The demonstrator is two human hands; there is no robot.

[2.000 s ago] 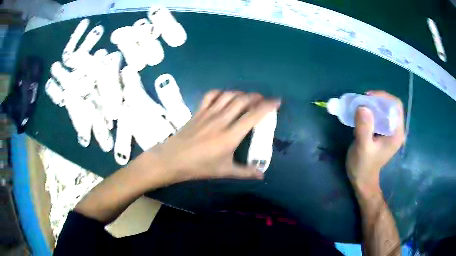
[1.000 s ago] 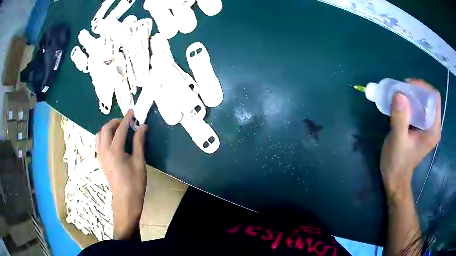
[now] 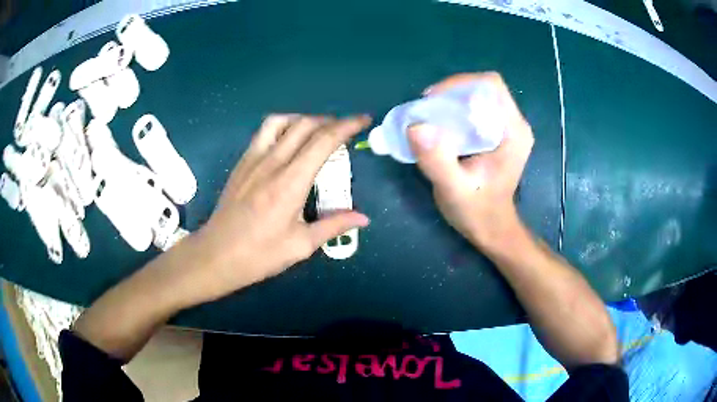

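A white housing shell (image 3: 336, 184) lies upright on the dark-green table in front of me, its two dark windows at the near end. My left hand (image 3: 287, 184) holds it by its edges, thumb near the windows and fingers at the far end. My right hand (image 3: 479, 157) holds a translucent squeeze bottle (image 3: 448, 122), tilted to the left. Its yellow-green needle hub is close to the shell's far end; whether the tip touches is hidden by blur. More white shells (image 3: 118, 188) lie in a loose pile at the left.
A pale rail (image 3: 605, 35) curves along the table's far edge, with a white piece (image 3: 653, 14) beyond it. A thin pale line (image 3: 560, 133) crosses the table at the right. A carton of slim cream parts (image 3: 47, 314) stands below the table edge at the left.
My left hand has moved from the pile to the middle and now holds a shell there. My right hand has brought the bottle leftward to it. The camera view has shifted.
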